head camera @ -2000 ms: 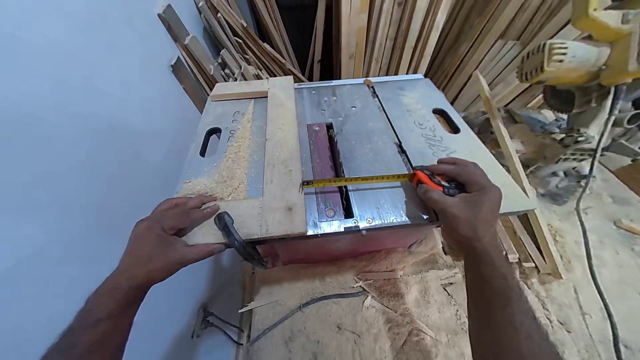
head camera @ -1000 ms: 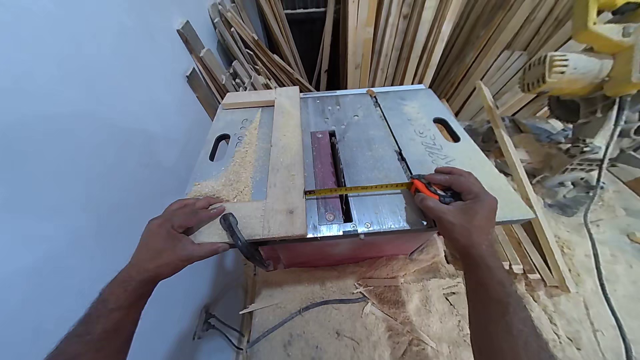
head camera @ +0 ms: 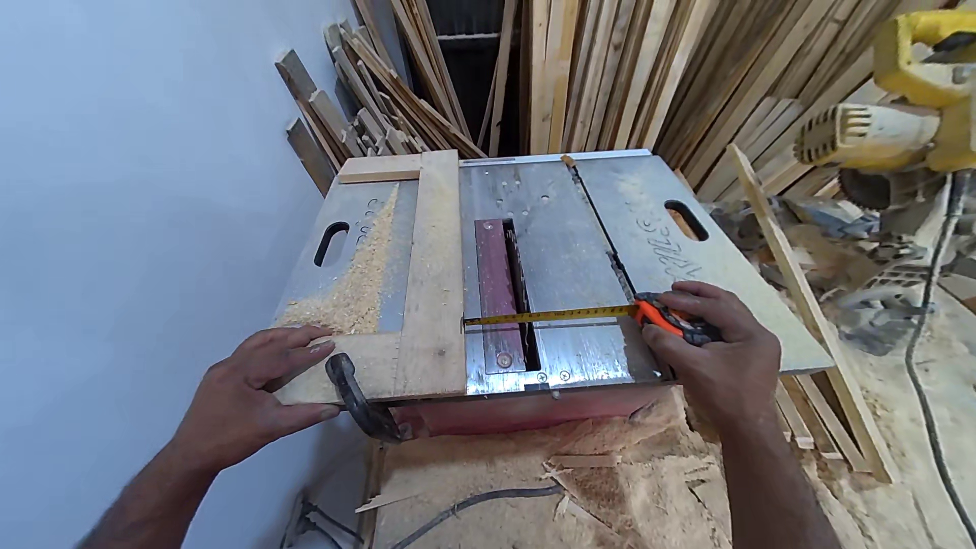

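My right hand [head camera: 717, 351] grips an orange and black tape measure [head camera: 671, 316] at the right part of a table saw's metal top [head camera: 557, 267]. Its yellow blade [head camera: 564, 313] runs left across the red throat plate [head camera: 499, 290] and the saw blade slot [head camera: 522, 297] to the edge of a wooden fence board [head camera: 436, 267]. My left hand [head camera: 259, 389] holds the left end of the fence's near wooden crosspiece [head camera: 358, 366], thumb below and fingers on top. Beside its fingertips, a black clamp [head camera: 358, 400] sits over the crosspiece's front edge.
Sawdust [head camera: 358, 282] lies left of the fence. Wooden strips [head camera: 595, 76] lean behind the saw. A yellow power saw [head camera: 900, 114] stands at the right, its cable [head camera: 923, 366] hanging down. Another cable [head camera: 488, 496] crosses the dusty surface in front. A wall [head camera: 152, 191] rises at the left.
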